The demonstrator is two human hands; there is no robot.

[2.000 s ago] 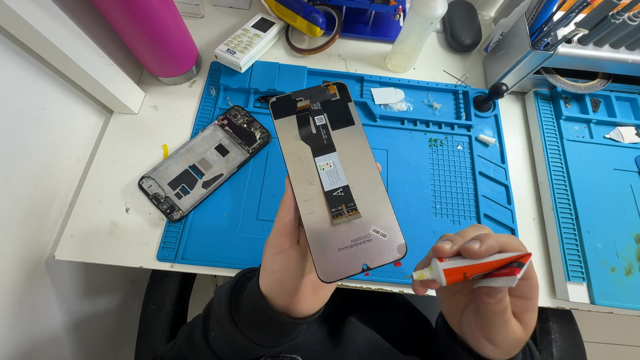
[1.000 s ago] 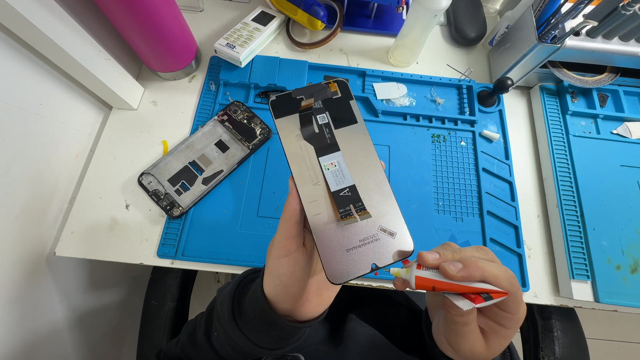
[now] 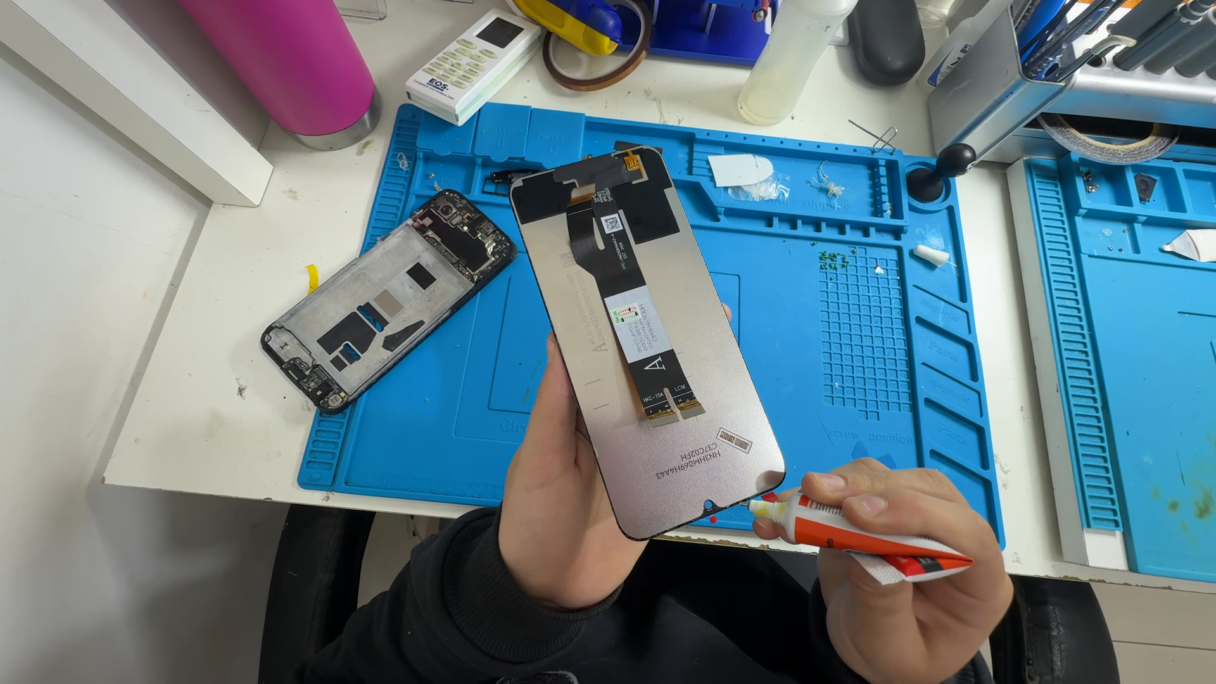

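My left hand (image 3: 562,484) holds a phone display panel (image 3: 703,361) from beneath, its metallic back and black flex cable (image 3: 617,256) facing up. In my right hand (image 3: 912,551) is a red and white adhesive tube (image 3: 860,534), gripped between thumb and fingers. The tube's yellowish nozzle points left, at the lower edge of the panel near its small notch; whether it touches cannot be told. A phone frame (image 3: 389,299) with bare internals lies tilted to the left, partly on the blue silicone repair mat (image 3: 465,418) and partly on the white table.
Behind the mat stand a pink bottle (image 3: 285,57), a white keypad device (image 3: 475,66), a tape roll (image 3: 598,71) and a translucent bottle (image 3: 793,62). A metal tool holder (image 3: 988,85) stands at the back right, beside a second blue mat (image 3: 1154,380). Plastic scraps lie in the mat's upper tray.
My right hand has brought the tube left, so its nozzle is now at the panel's lower edge; two seconds ago a gap lay between them. My left hand keeps holding the panel.
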